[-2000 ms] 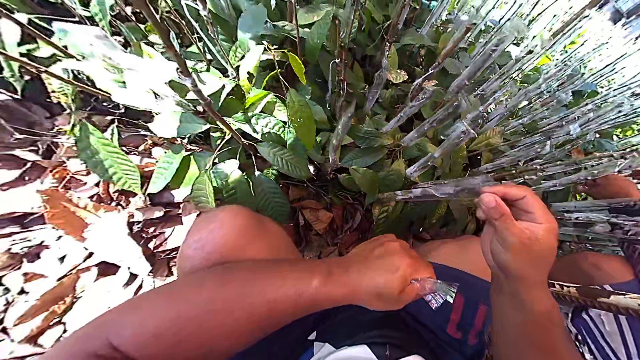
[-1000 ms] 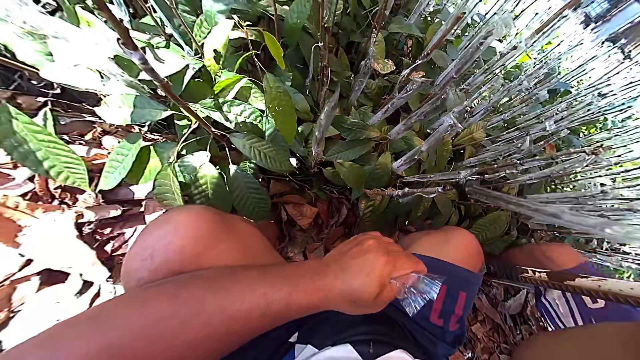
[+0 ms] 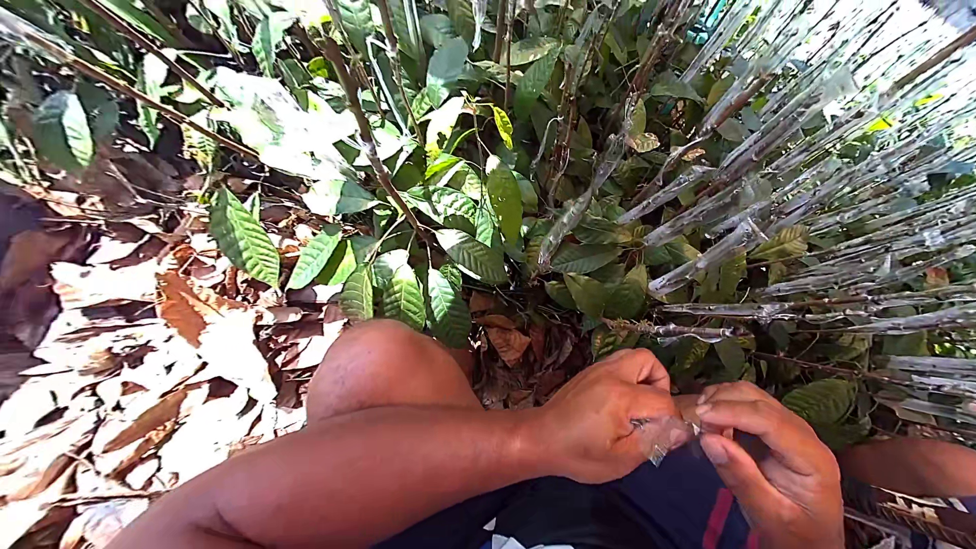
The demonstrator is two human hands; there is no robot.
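Observation:
My left hand (image 3: pixel 618 415) is closed around thin clear plastic film (image 3: pixel 657 442), which sticks out between the fingers. My right hand (image 3: pixel 770 450) pinches the film's end between thumb and fingertips, close beside the left. Both hands are above my lap, over dark blue shorts (image 3: pixel 663 499) with a red stripe. Beyond them, a plastic-wrapped plant stem (image 3: pixel 698 332) points toward the right. Many more stems wrapped in clear plastic (image 3: pixel 709 255) slant up to the upper right.
Green leafy plants (image 3: pixel 473 255) stand in front of my bare knee (image 3: pixel 385 366). Dry brown leaves (image 3: pixel 183 305) cover the ground at the left. A bare limb (image 3: pixel 915 465), whose owner I cannot tell, shows at the right edge. Thin woody stems (image 3: pixel 374 149) rise among the foliage.
Two seconds ago my right hand held a wrapped stem; one second ago that hand was out of view. Now it is beside my left hand, on the film. The left hand kept the film throughout.

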